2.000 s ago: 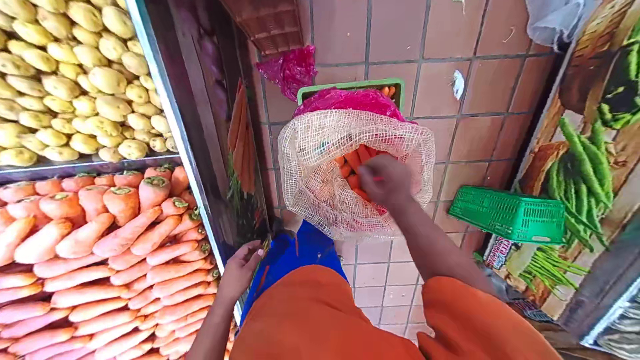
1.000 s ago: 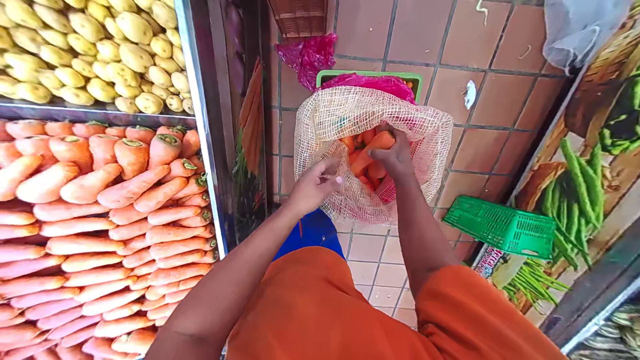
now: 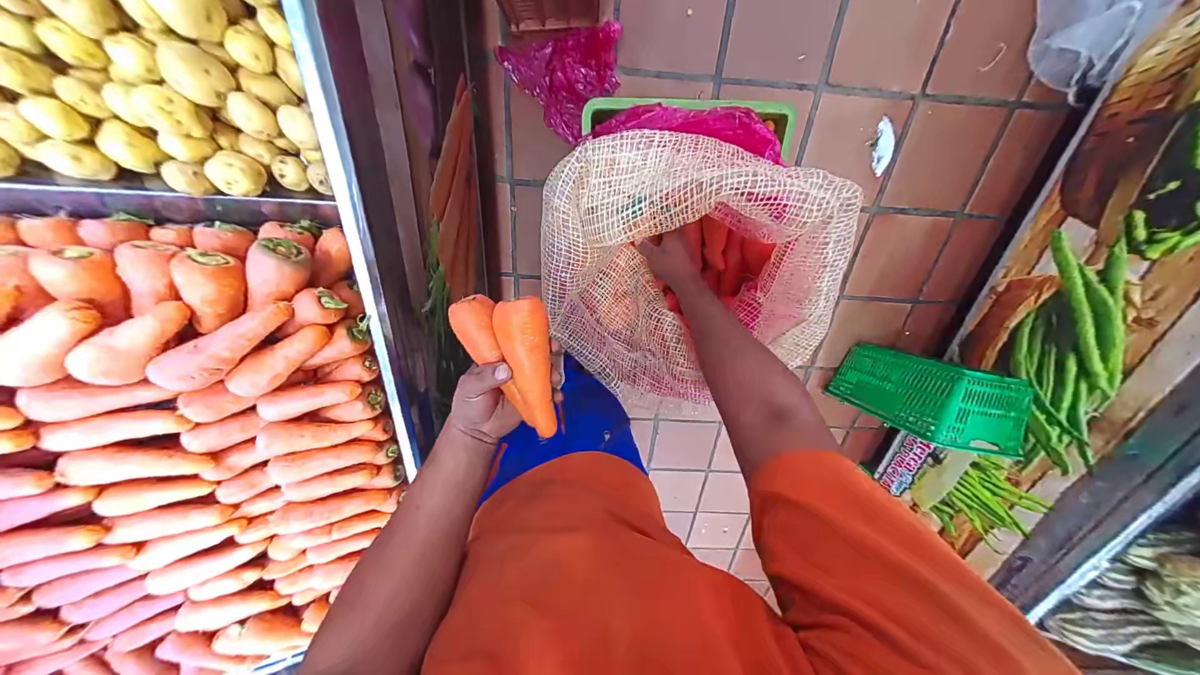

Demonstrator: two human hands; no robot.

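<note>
Two carrots (image 3: 525, 352) are in my left hand (image 3: 487, 398), held upright by their lower parts between the stacked carrots and the sack. My right hand (image 3: 670, 258) reaches down into an open mesh sack (image 3: 609, 206) with a pink lining, at the left edge of the loose carrots (image 3: 727, 248) inside it. Its fingers are partly hidden, so whether it grips anything does not show. Many carrots (image 3: 141, 455) lie stacked in rows in the display at left.
Potatoes (image 3: 173, 108) fill the bin above the stacked carrots. A light green crate (image 3: 787, 117) and a pink plastic bag (image 3: 567, 75) are beyond the sack. A green plastic basket (image 3: 933, 398) stands to the right, beside green beans (image 3: 1083, 319). A metal edge (image 3: 352, 216) borders the left display.
My left hand has moved from the sack's opening toward the left and now holds two carrots. My right hand has shifted left and deeper inside the sack.
</note>
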